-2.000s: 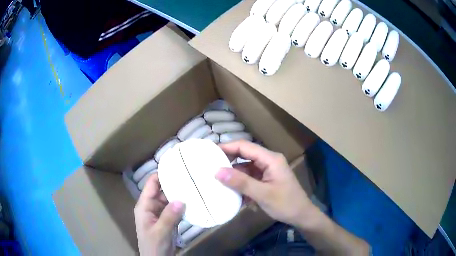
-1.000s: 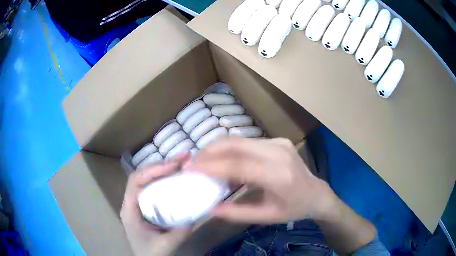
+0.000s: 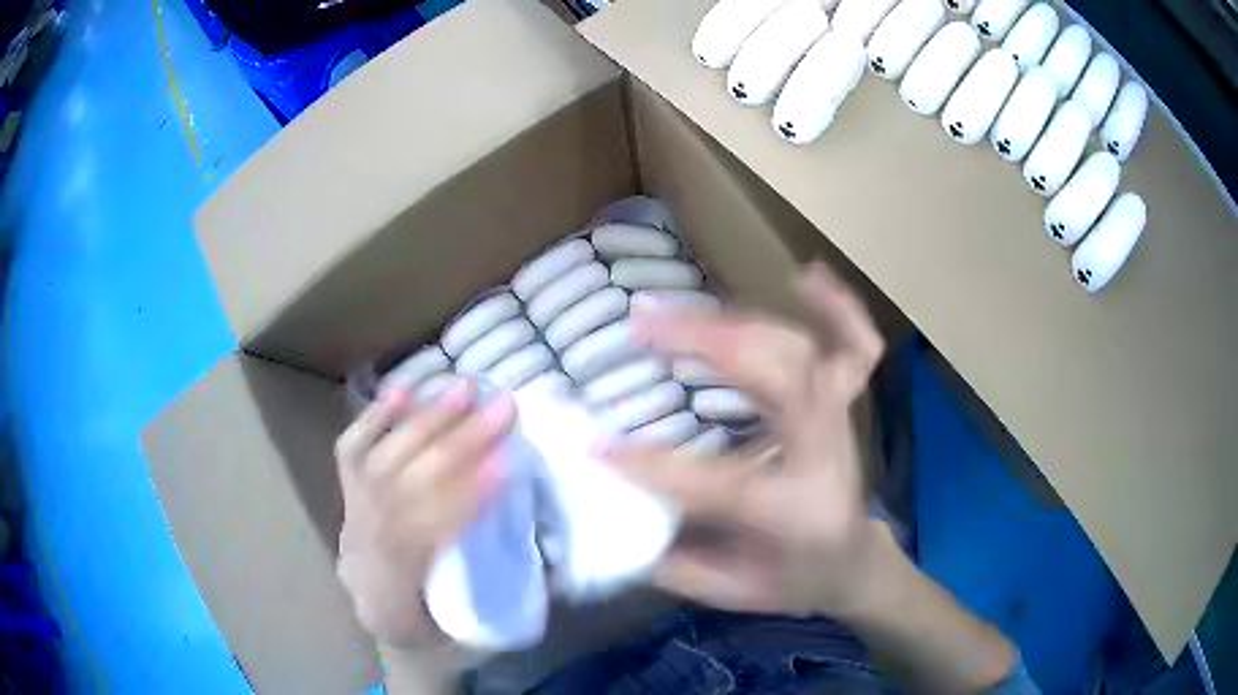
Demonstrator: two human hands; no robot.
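Observation:
My left hand [image 3: 421, 502] holds a white plastic shell [image 3: 492, 584], tilted with its lower end hanging towards me. A second white shell [image 3: 597, 509] is beside it on the right, with a dark gap between them. My right hand [image 3: 774, 462] is blurred, its thumb side at the second shell and its other fingers spread up over the carton. The hands and shells are above the open carton [image 3: 407, 177]. White shells [image 3: 587, 315] lie packed inside it in tight rows, in a thin clear liner.
A brown cardboard sheet [image 3: 1005, 367] at the right carries rows of white shells [image 3: 1086, 197], many with a small dark cutout at the near end. Blue floor [image 3: 82, 340] shows at the left. Carton flaps stand out at the left. My lap is below.
The broad white oval first held in both hands now shows as two shells angled apart. My right hand's fingers have spread and lifted. The view has shifted slightly.

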